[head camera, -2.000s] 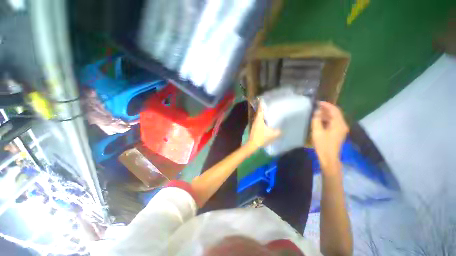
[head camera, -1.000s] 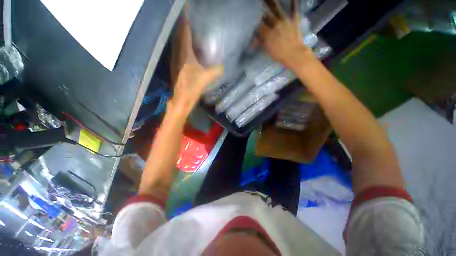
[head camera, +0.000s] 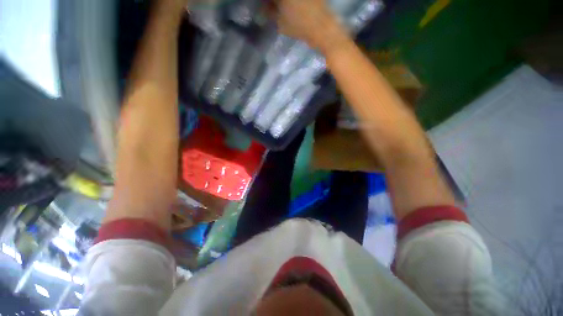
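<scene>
Silvery wrapped packs (head camera: 281, 92) lie in rows in a black tote (head camera: 271, 141) in front of me. My right hand (head camera: 302, 18) is over the packs near the top edge of the view, blurred; its fingers are hard to make out. My left hand (head camera: 170, 5) is at the top edge by the tote's left side, mostly cut off. Whether either hand holds a pack cannot be seen.
A cardboard carton (head camera: 342, 151) stands right of the tote, partly behind my right forearm. A red stool (head camera: 216, 173) is below the tote. A dark bench (head camera: 80, 129) runs along the left, with a white sheet (head camera: 28, 43). A white surface (head camera: 506, 148) is at right.
Both hands have moved from the carton up to the tote and on to its far part. The pale pack held earlier is no longer clearly visible. The view has shifted.
</scene>
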